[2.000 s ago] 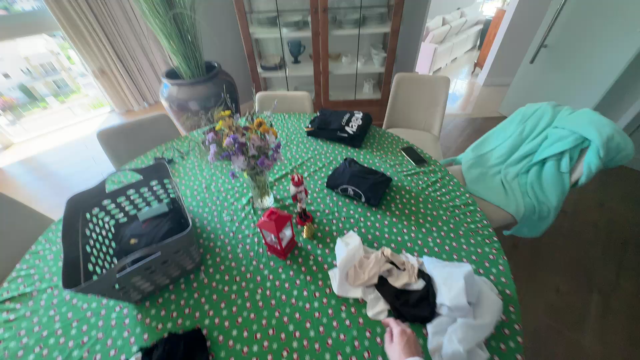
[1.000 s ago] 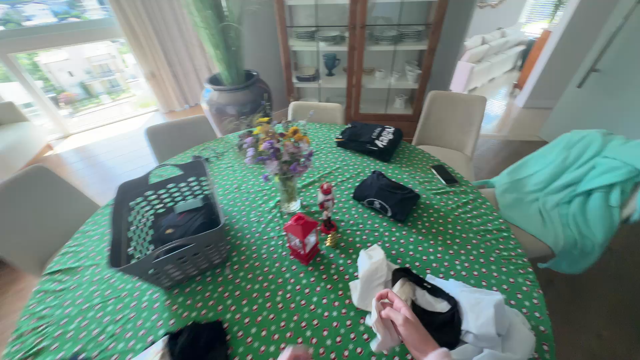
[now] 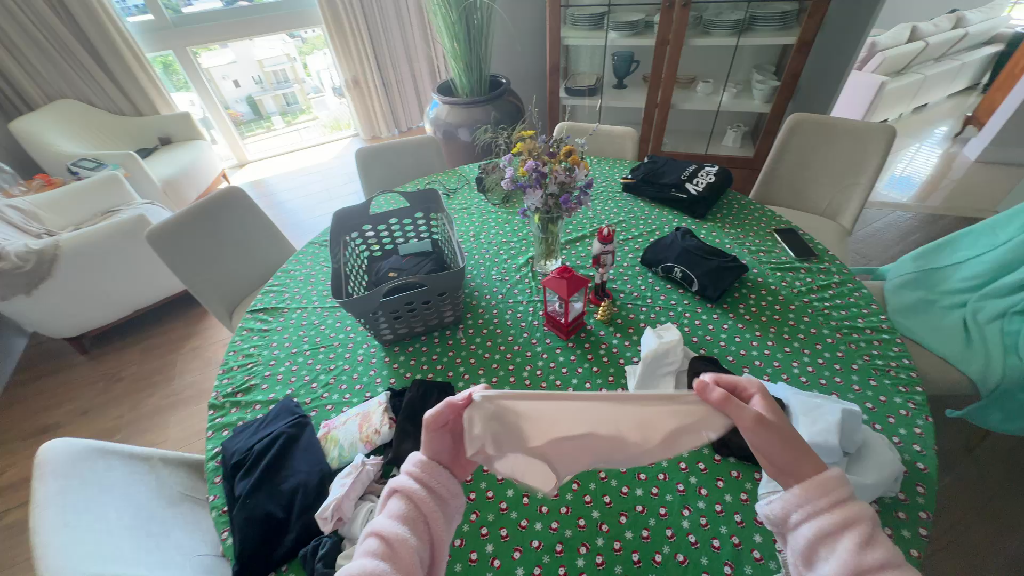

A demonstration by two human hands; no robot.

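A beige pair of underpants is stretched by its waistband between my two hands, above the green patterned tablecloth. My left hand grips one end and my right hand the other. Behind and beside my right hand lies a heap of white garments with a black garment. To the left of my left hand are a dark folded garment, a floral cloth, a black garment and crumpled pale pieces.
A grey plastic laundry basket holds dark clothing. Near the middle stand a glass vase of flowers, a red lantern and a nutcracker figure. Folded black shirts and a phone lie at right. Chairs surround the table.
My right hand was at the clothes heap; the beige underpants are now held up, spread between both hands. My left hand has come fully into view. The view has swung left.
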